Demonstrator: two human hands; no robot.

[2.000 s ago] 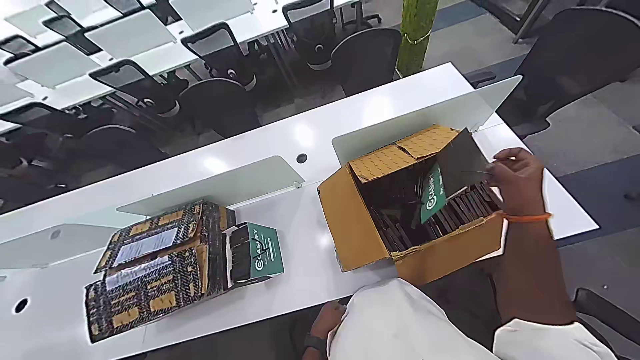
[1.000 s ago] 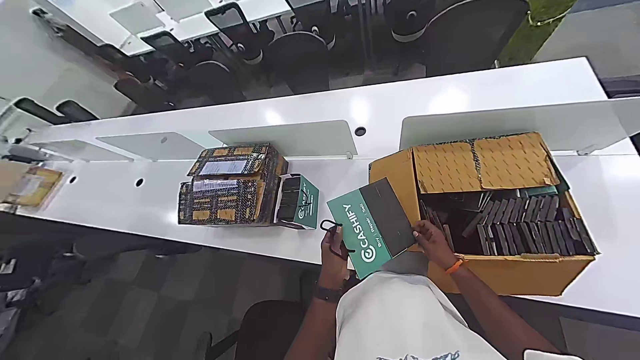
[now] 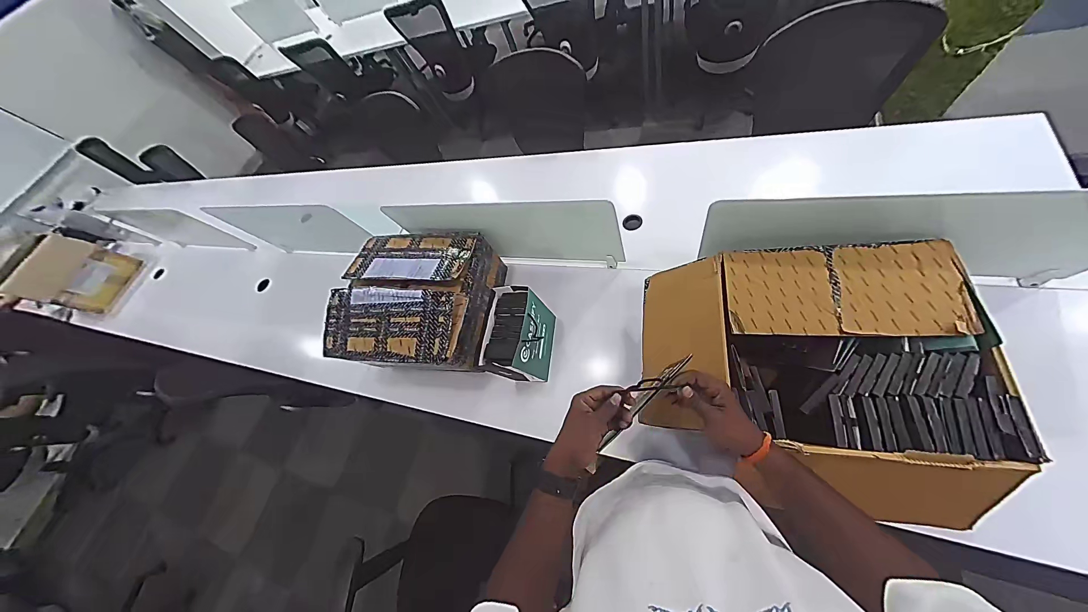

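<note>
In front of my torso, my left hand [image 3: 586, 423] and my right hand [image 3: 721, 414] hold a thin flat sheet or card [image 3: 653, 396], seen nearly edge-on. A thin dark loop or cord [image 3: 654, 387] runs between my fingertips across it; its kind is unclear. Just right of my right hand stands an open cardboard box [image 3: 901, 489], its back and left flaps raised. Rows of thin dark slabs [image 3: 901, 425], perhaps phones, stand on edge inside. Left of my hands, a small green box [image 3: 537, 336] holds similar dark slabs.
A taped cardboard box [image 3: 399, 327] adjoins the small green box on the white desk [image 3: 578, 408]. Low frosted dividers [image 3: 518, 229] run behind. An open parcel [image 3: 93, 276] lies at the far left, and a dark chair [image 3: 459, 544] stands below the desk's front edge.
Two seconds ago my right hand was above the open box's right side. One second ago both hands held a green and black card face-on; the held sheet is now edge-on. The view has swung left.
</note>
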